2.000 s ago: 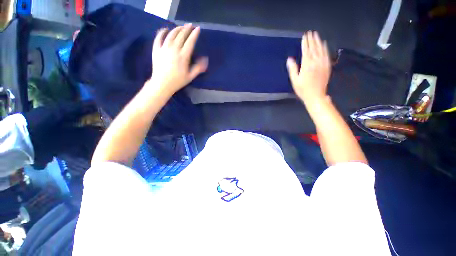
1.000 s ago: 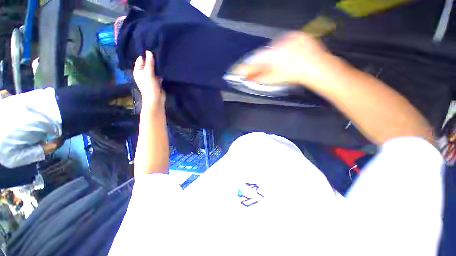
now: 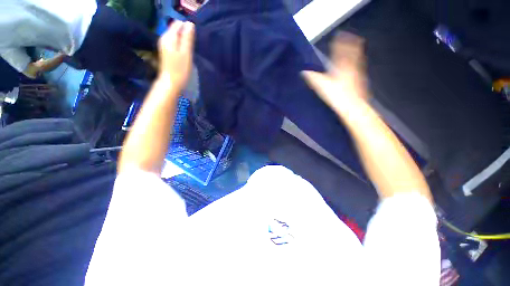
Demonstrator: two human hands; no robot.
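Observation:
The navy jacket (image 3: 251, 61) lies bunched and creased at the top middle, with a flatter part running down to the right over the grey board (image 3: 313, 142). My left hand (image 3: 178, 53) is at the jacket's left edge; whether its fingers grip the cloth is unclear. My right hand (image 3: 344, 72) is blurred, its thumb spread from the fingers, over the jacket's right edge, with no iron in it. A small pale, partly metallic thing at the lower right (image 3: 474, 246) is too unclear to name.
The dark table (image 3: 425, 84) has pale strips. A yellow hose (image 3: 483, 236) runs at the lower right. Blue crates (image 3: 196, 165) stand below left. Dark hung garments (image 3: 50, 190) fill the lower left. Another person in a white top (image 3: 45, 25) is at the upper left.
The iron has left my right hand, which is now open. The view has turned, so the board slants down to the right. My left hand appears higher, still by the jacket's left edge.

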